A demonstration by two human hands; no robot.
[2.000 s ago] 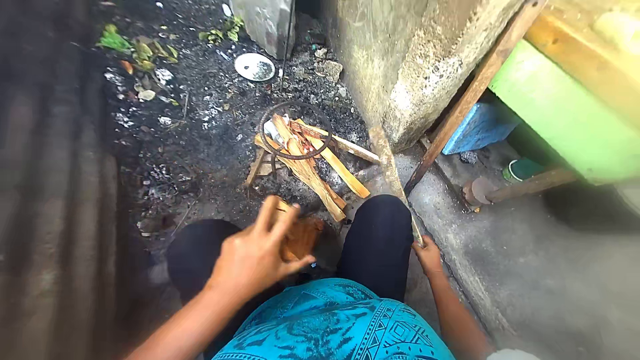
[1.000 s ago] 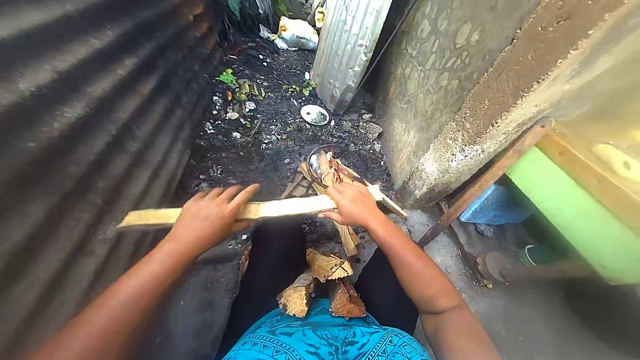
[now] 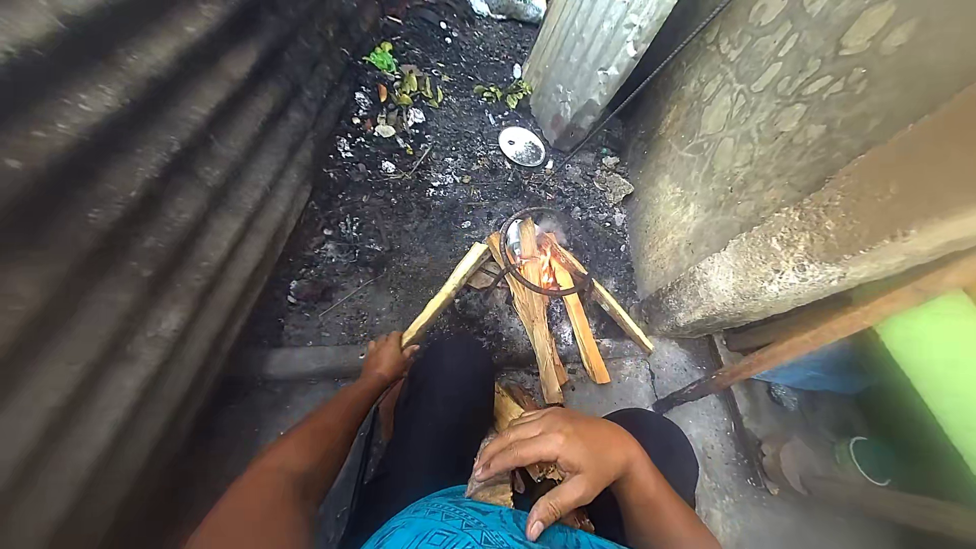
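My left hand (image 3: 387,357) grips the near end of a pale split wood stick (image 3: 446,293), whose far end reaches the left side of a round metal ring stand (image 3: 583,286). Flames (image 3: 547,263) burn among split firewood pieces (image 3: 537,335) that lie under and through the ring. Over my lap, my right hand (image 3: 560,450) hovers with fingers spread and bent, above chunks of split wood (image 3: 496,488) between my thighs. Whether it touches them is hard to tell.
Corrugated metal sheeting (image 3: 152,191) stands on the left, a rough concrete wall (image 3: 732,168) on the right. Beyond the fire lie a round metal lid (image 3: 521,146) and an upright corrugated sheet (image 3: 591,61). A slanted wooden pole (image 3: 801,335) and a green panel (image 3: 934,374) are at the right.
The pale stick was held across in both hands; now only my left hand has it, its far end lowered beside the fire. My right hand has let go and moved back over my lap.
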